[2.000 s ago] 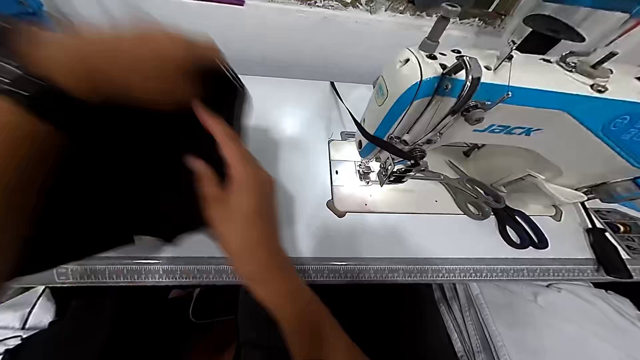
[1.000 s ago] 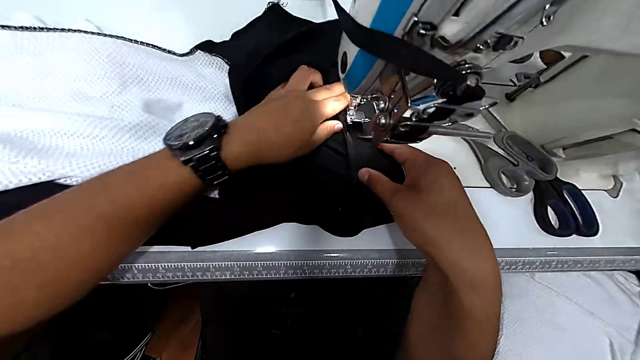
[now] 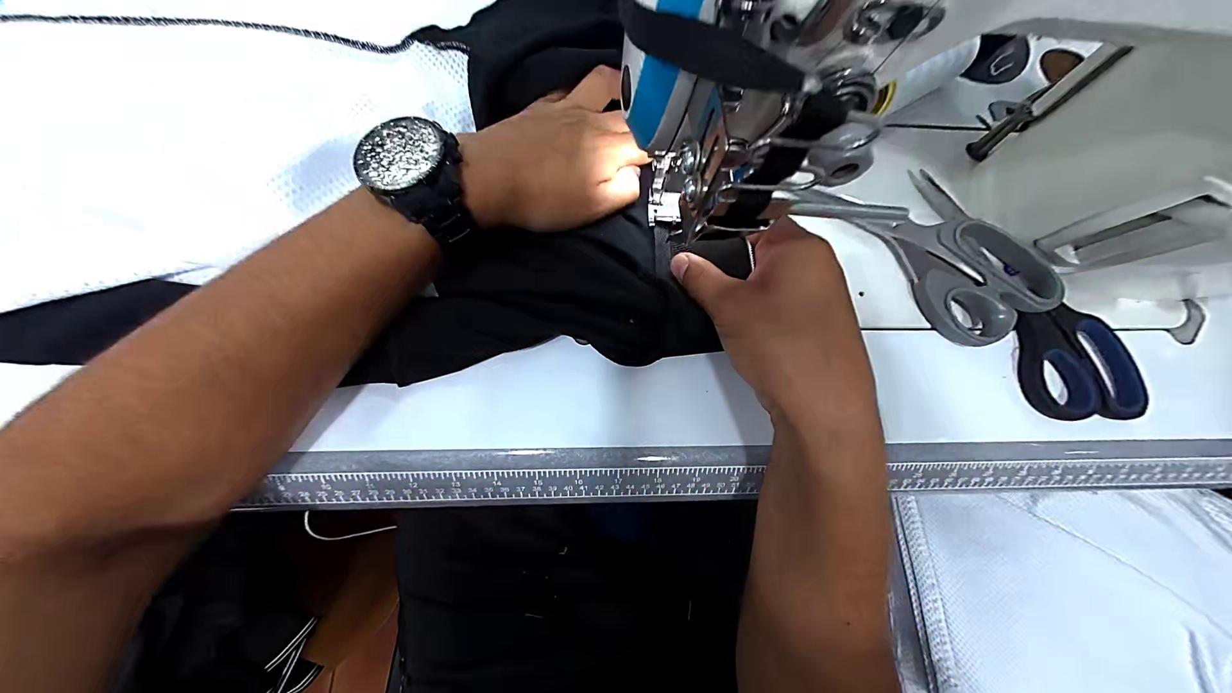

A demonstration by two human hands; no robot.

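Black fabric (image 3: pixel 539 298) lies under the presser foot (image 3: pixel 664 207) of a white and blue sewing machine (image 3: pixel 664 58). My left hand (image 3: pixel 568 159), with a black watch on the wrist, presses on the fabric just left of the foot, fingers spread. On the near right side of the foot, my right hand (image 3: pixel 770 289) grips the fabric edge, thumb on top, its other fingers mostly hidden. White mesh fabric (image 3: pixel 192 144) joins the black along a dark seam. A black strap (image 3: pixel 712 48) hangs down in front of the machine head.
Grey-handled scissors (image 3: pixel 972 269) and blue-black-handled scissors (image 3: pixel 1083 366) lie right of my right hand, by the machine bed. A measuring scale (image 3: pixel 577 484) runs along the table's front edge. Pale fabric (image 3: pixel 1078 587) sits below that edge at the right.
Two seconds ago the black fabric was held left of the machine; it then came under the foot. Since one second ago my hands have stayed close to the foot. The view has moved nearer.
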